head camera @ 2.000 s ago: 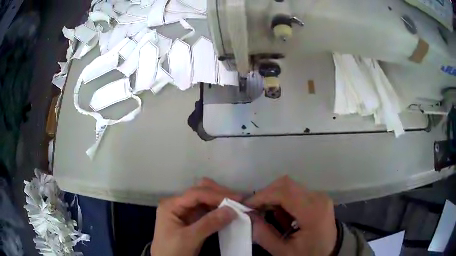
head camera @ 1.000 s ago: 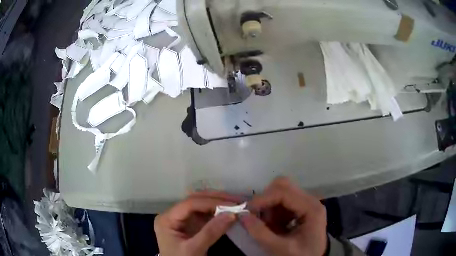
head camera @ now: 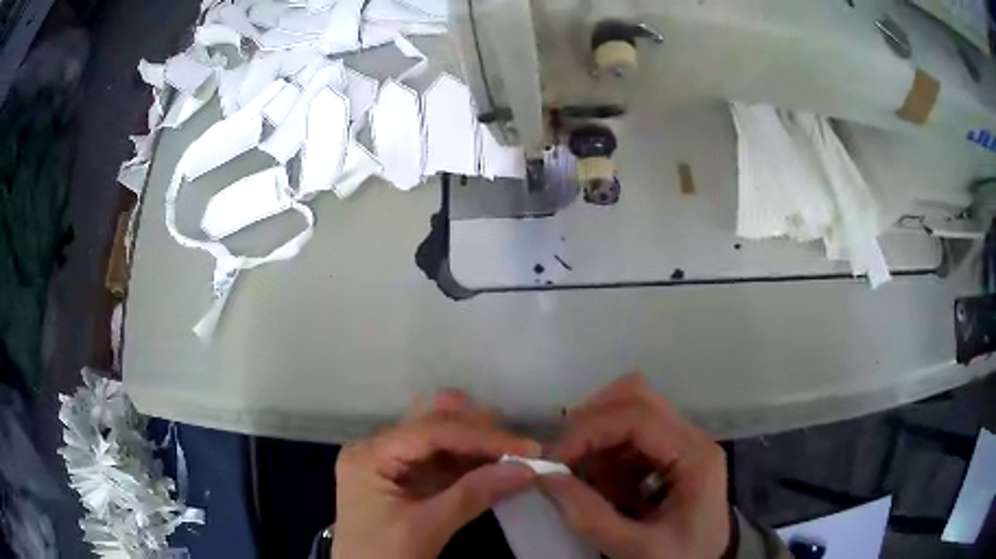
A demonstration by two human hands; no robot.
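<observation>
A white folded blank hangs down between my hands at the bottom middle, its top edge folded over. My left hand pinches the fold from the left with thumb and fingers. My right hand pinches it from the right, the fingertips of both hands meeting at the fold. A small metallic glint shows inside my right hand; I cannot tell what it is. The blank's lower end is cut off by the picture's edge.
The cream sewing machine head stands beyond the table. White pointed tabs lie left of the needle, with a curling tape. White strips lie right. A scrap bundle hangs at the left. White sheets show lower right.
The blank's top was a flat pointed corner two seconds ago; it is now folded over between both thumbs and fingers. The view shifted and came back.
</observation>
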